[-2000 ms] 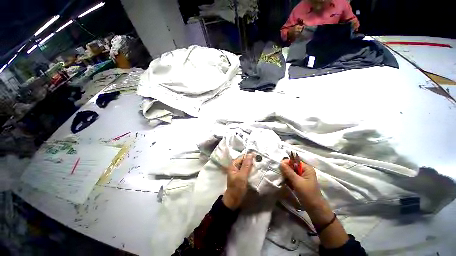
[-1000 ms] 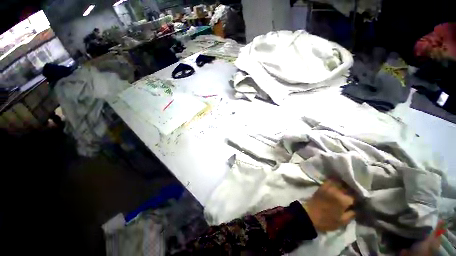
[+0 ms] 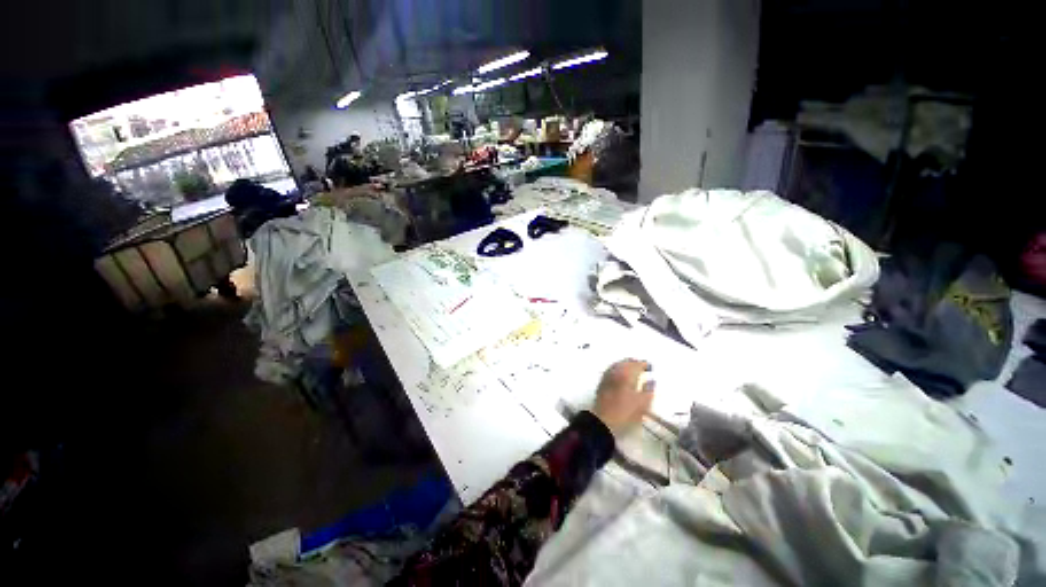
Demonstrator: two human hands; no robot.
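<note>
The off-white garment (image 3: 791, 493) lies in a loose, folded heap at the bottom right, near the table's front edge. My left hand (image 3: 623, 393) is at the garment's far left edge, low over the white table (image 3: 482, 424), with its fingers bent. A small pale bit shows at the fingertips; whether the hand grips cloth cannot be told. My right hand is not in view, and no red snips show.
A rounded off-white garment pile (image 3: 746, 258) stands beyond my hand. A printed paper (image 3: 442, 304) and black loops (image 3: 499, 242) lie on the table. Dark grey garments (image 3: 935, 327) are at the right. Pale cloth (image 3: 304, 275) hangs left of the table; blue material (image 3: 379, 516) is below its edge.
The view has swung left. My left hand has moved from the middle of the garment to its far left edge. My right hand and the red snips have gone out of view.
</note>
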